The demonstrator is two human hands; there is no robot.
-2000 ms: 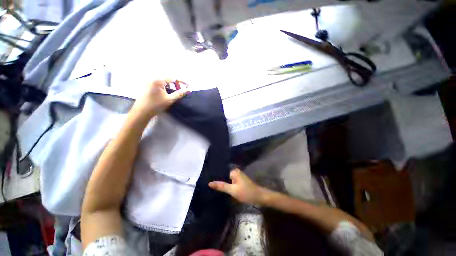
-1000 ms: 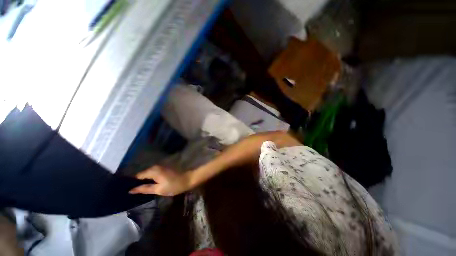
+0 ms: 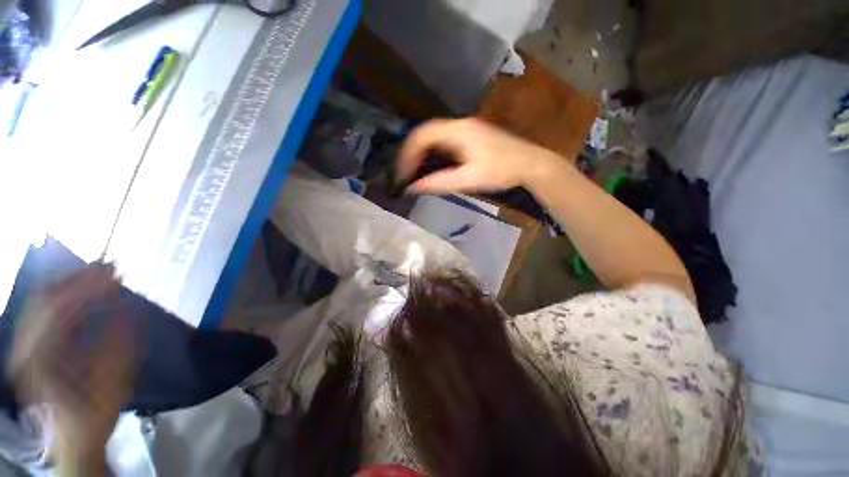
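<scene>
The navy cloth piece [image 3: 177, 359] lies over the table's front edge at lower left, its corner hanging past the edge. Light grey-blue cloth [image 3: 200, 433] shows below it. My left hand [image 3: 79, 345] is strongly blurred, over the navy cloth; whether its fingers grip it cannot be told. My right hand [image 3: 465, 158] is raised off the cloth, right of the table edge, also blurred, with thumb and fingers apart. I see nothing clearly held in it.
Blue and yellow-green snips [image 3: 156, 82] and dark shears [image 3: 140, 20] lie on the white table with its ruler strip [image 3: 228, 140] and blue edge. Below are an orange-brown board [image 3: 545, 107], a white sheet [image 3: 465, 233], black cloth [image 3: 694, 242] and a large grey cloth [image 3: 782, 196] at right.
The view has swung right and down. My right hand has let go of the navy cloth's edge and moved up and right. My left hand has come into view over the cloth.
</scene>
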